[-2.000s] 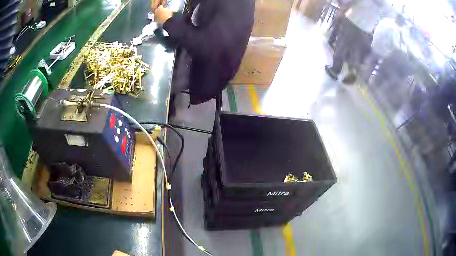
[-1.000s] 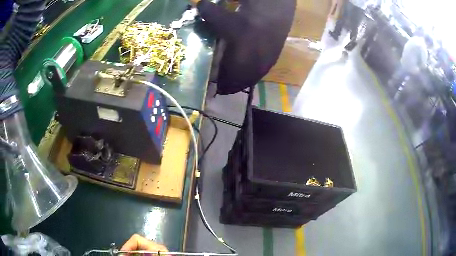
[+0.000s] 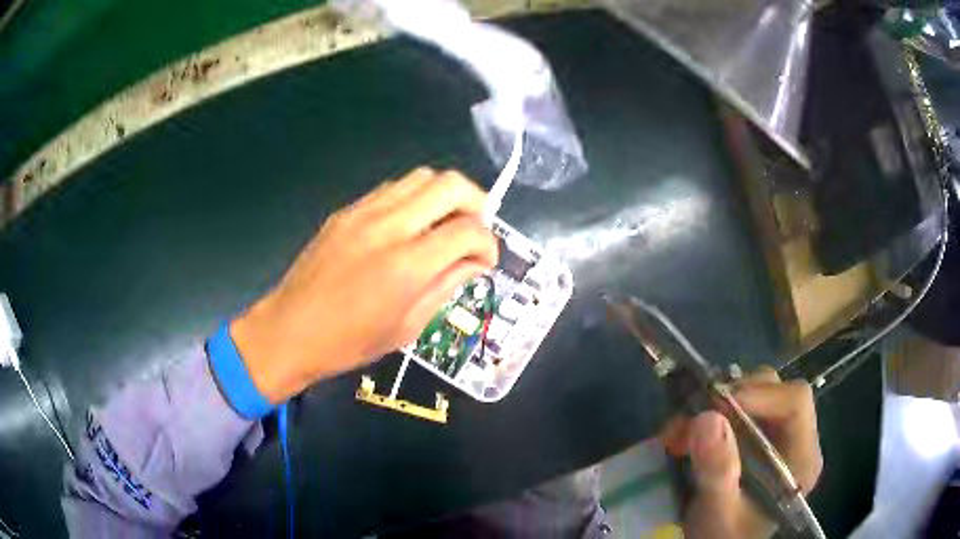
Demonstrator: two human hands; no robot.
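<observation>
A white housing shell lies open side up on the dark green mat, with a green circuit board and red and blue wires inside. My left hand, with a blue wrist strap, is on the shell's upper left side; its fingertips are partly hidden. A brass contact strip hangs off the shell's lower left on a white wire. A white power cord leaves the top into a clear plastic bag. My right hand holds a soldering iron, its tip off the shell to the right.
The clear fume hood is at the upper right. The wooden board lies below it, and the solder feed tube curves down to the iron. A worn pale rail crosses the upper left. A white plug with a thin cord lies at the left edge.
The view has swung from the solder station and crates to the mat. The shell and my left hand have come into view. My right hand, earlier at the bottom edge, now shows with the iron.
</observation>
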